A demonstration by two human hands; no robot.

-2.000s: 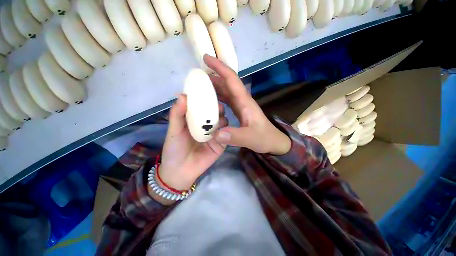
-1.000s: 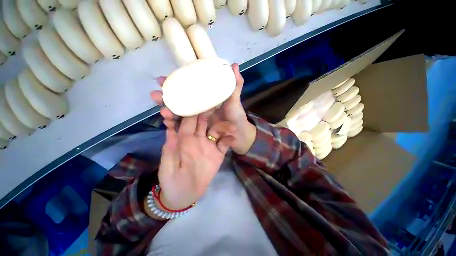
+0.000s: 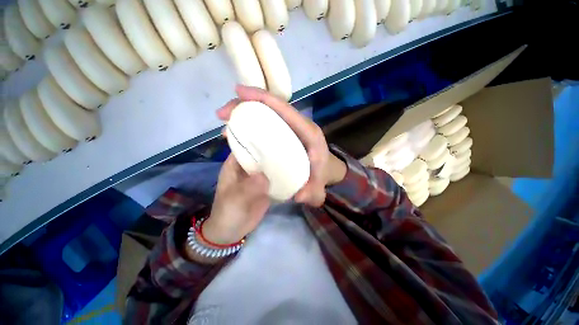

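Note:
A cream oval unit (image 3: 276,149) is held between both hands in front of my chest, tilted, with its broad face and a thin seam line on its left side showing. My left hand (image 3: 238,200), with a red string and a pale coil bracelet, touches its lower left side; the fingers are partly hidden behind it. My right hand (image 3: 311,146) wraps around its top and right side. Two units (image 3: 273,63) stand side by side at the worktop's near edge, just beyond my hands.
Rows of cream units (image 3: 89,79) stand packed along the pale worktop (image 3: 171,95), which has a dark edge. An open brown carton (image 3: 514,136) with stacked units is on the right. A blue stool (image 3: 79,254) is at lower left, beside a brown carton flap.
The unit has turned from lying broadside across my hands to a tilted pose. My left hand has moved from palm-up below it to its lower left side; my right hand now wraps over its top.

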